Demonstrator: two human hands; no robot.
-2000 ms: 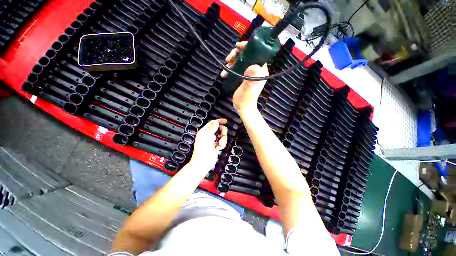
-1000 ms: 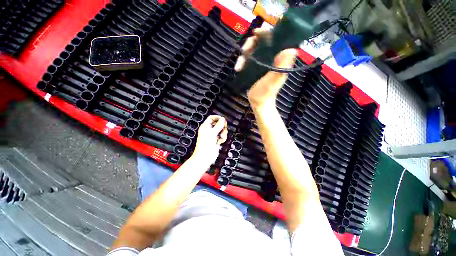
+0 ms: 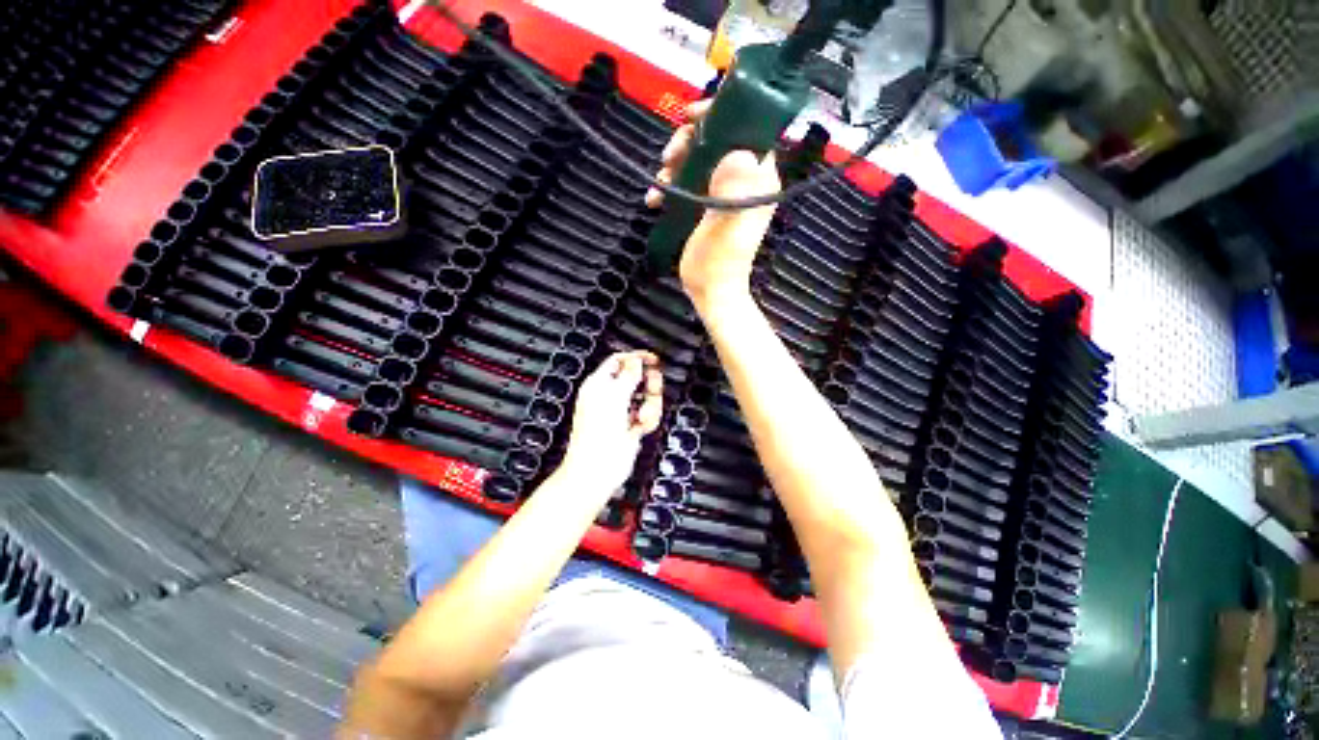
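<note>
My right hand [image 3: 723,217] is wrapped around the dark green electric screwdriver [image 3: 745,109], over the middle rows. The screwdriver's lower end points down toward the parts; its tip is not clearly visible. My left hand [image 3: 622,405] is just below and left of it, low over the rows, with fingers curled and fingertips close together. Any screw in them is too small to tell. Slim black plastic handles [image 3: 470,369] with ring-like ends lie side by side in long rows on the red board [image 3: 130,116]. The screw tray [image 3: 327,197], full of black specks, sits on the rows at left.
The black screwdriver cord [image 3: 579,123] loops over the rows and my right wrist. A blue bin [image 3: 984,152] and an orange item are at the back. A metal bar [image 3: 1230,419] is at right. Grey ribbed packing pieces [image 3: 217,651] lie low at left.
My right hand and the screwdriver rose to the upper right, then came back left, now less blurred. My left hand stays nearly in place. The view has shifted slightly.
</note>
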